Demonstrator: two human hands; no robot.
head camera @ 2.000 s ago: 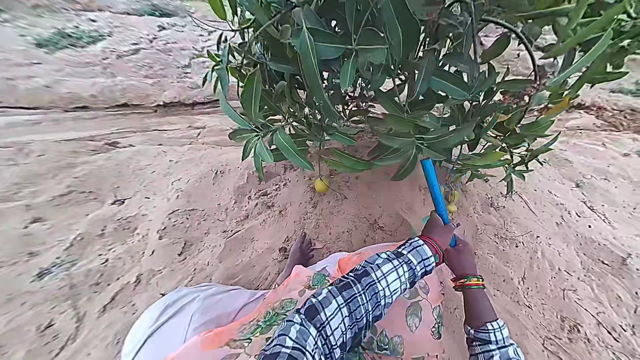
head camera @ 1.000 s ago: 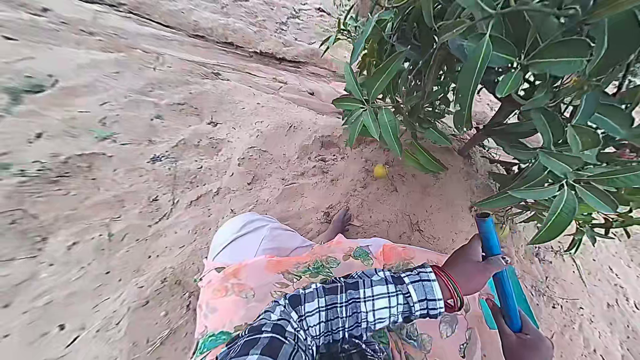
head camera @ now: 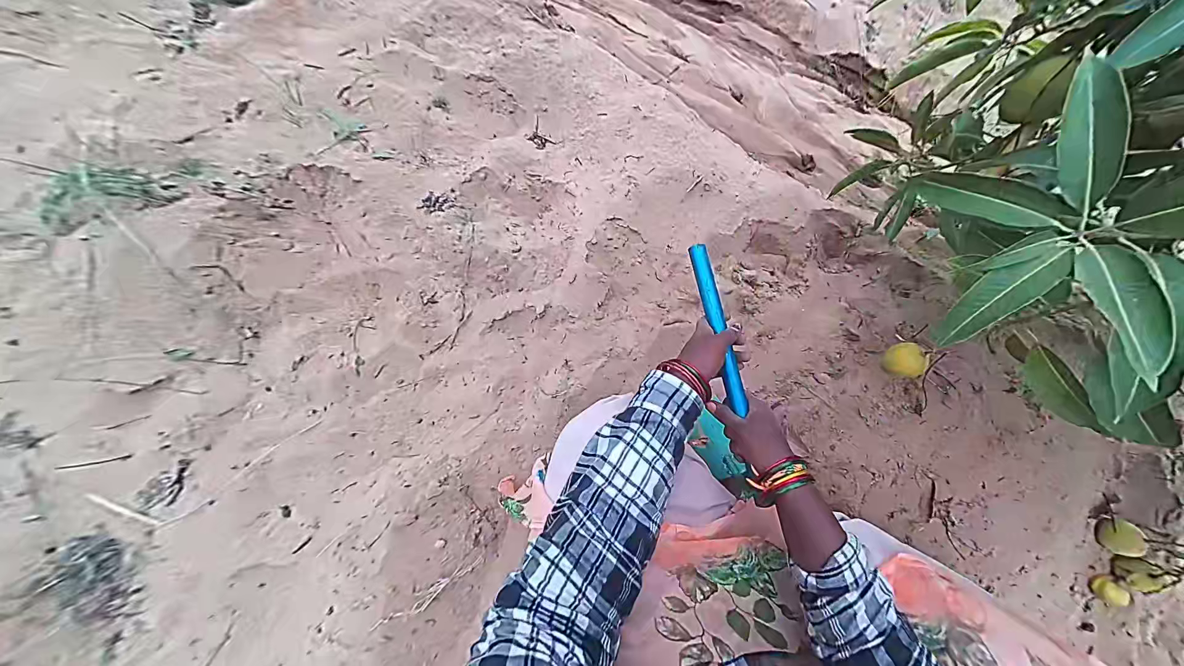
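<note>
A blue pipe (head camera: 708,287) slants upward in front of my body. My left hand (head camera: 710,350), with red bangles at the wrist, is closed around its middle. My right hand (head camera: 757,433), wearing several coloured bangles, is at the pipe's lower end, fingers partly hidden, and appears to grip it there. A teal-green flat thing (head camera: 717,449) shows between my forearms, partly covered by the right hand; what it is I cannot tell. Both sleeves are black-and-white plaid. Peach floral cloth (head camera: 731,592) lies over my lap and legs.
A leafy tree, seemingly mango, spreads its leaves (head camera: 1004,199) at the upper right. Beneath it a yellow fruit (head camera: 905,360) is at ground level, and several more fruits (head camera: 1121,536) are at the lower right. Sandy soil (head camera: 370,370) with twigs and dry grass tufts extends left.
The view has swung left, so the tree now sits at the right edge. Both hands still hold the blue pipe, which has moved away from the leaves and points over bare soil.
</note>
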